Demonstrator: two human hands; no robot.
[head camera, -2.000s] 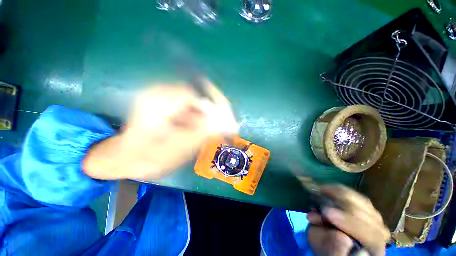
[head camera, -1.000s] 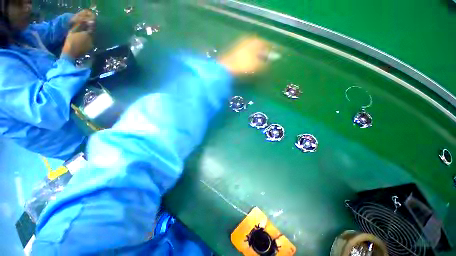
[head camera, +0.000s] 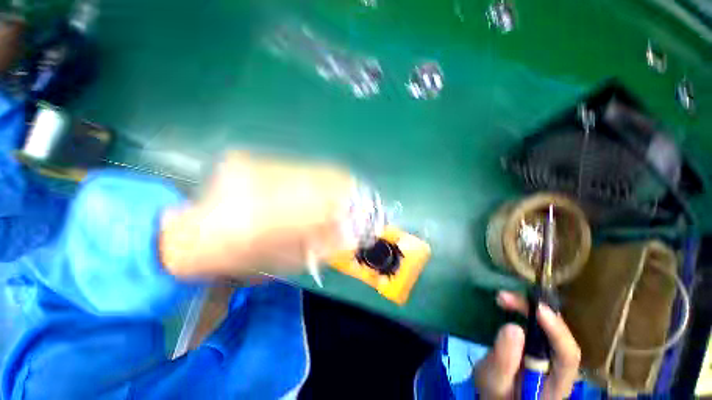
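Note:
My left hand (head camera: 258, 215), blurred, holds a silvery round workpiece (head camera: 364, 215) at its fingertips, just above and left of the fixture's seat. The orange soldering fixture (head camera: 412, 275) lies near the bench's front edge; its black round seat (head camera: 379, 256) is empty. My right hand (head camera: 531, 348), at the lower right, holds the soldering iron (head camera: 537, 328) like a pen. The iron's tip reaches over the tan solder dross pot (head camera: 579, 258), with shiny bits inside; whether it touches them I cannot tell.
The black fan (head camera: 601, 164) stands behind the pot. A worn brown box (head camera: 597, 312) with a pale hoop is right of it. Blurred silvery workpieces (head camera: 425, 80) lie at the back. A blue sleeve (head camera: 9, 133) of another person shows at the left edge.
My left hand has come back from the far side of the bench to the fixture with a workpiece. The view has tilted down again; my right hand and the iron are back in view.

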